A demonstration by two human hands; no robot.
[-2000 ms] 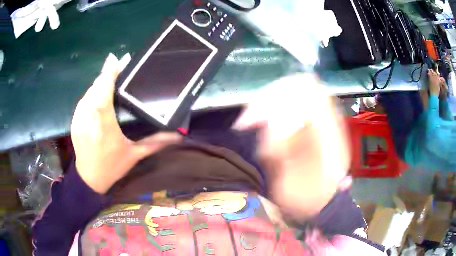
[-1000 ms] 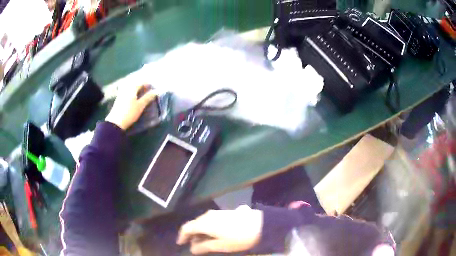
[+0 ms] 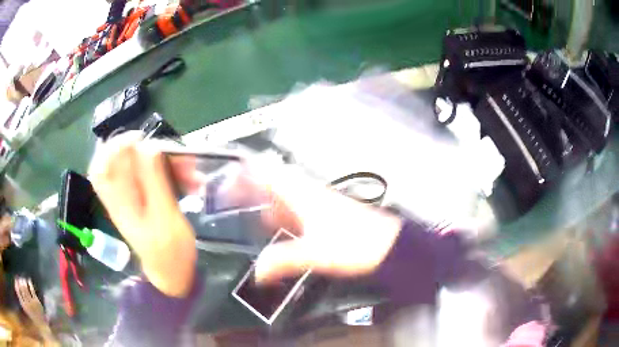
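Note:
My left hand (image 3: 146,210) is raised over the bench and grips the left side of a thin clear panel with a dark border (image 3: 234,211). My right hand (image 3: 326,234), blurred, is at the panel's right side, fingers on or just in front of it; exact contact is unclear. A black video player (image 3: 269,295) lies on the green bench below my right hand, its white-rimmed screen partly covered by that hand. Its dial end is hidden. A black wrist strap loop (image 3: 363,177) shows beyond my right hand.
A whitish plastic sheet (image 3: 380,129) lies beyond the hands. Black players (image 3: 522,129) are stacked at the right. At the left are a solvent bottle with green nozzle (image 3: 108,249), a red-handled tool (image 3: 66,281) and a small black device (image 3: 119,110).
The panel is now held up between the hands. My right hand has moved up from the bench edge over the player. My left hand has lifted from the plastic sheet's edge. The view has shifted.

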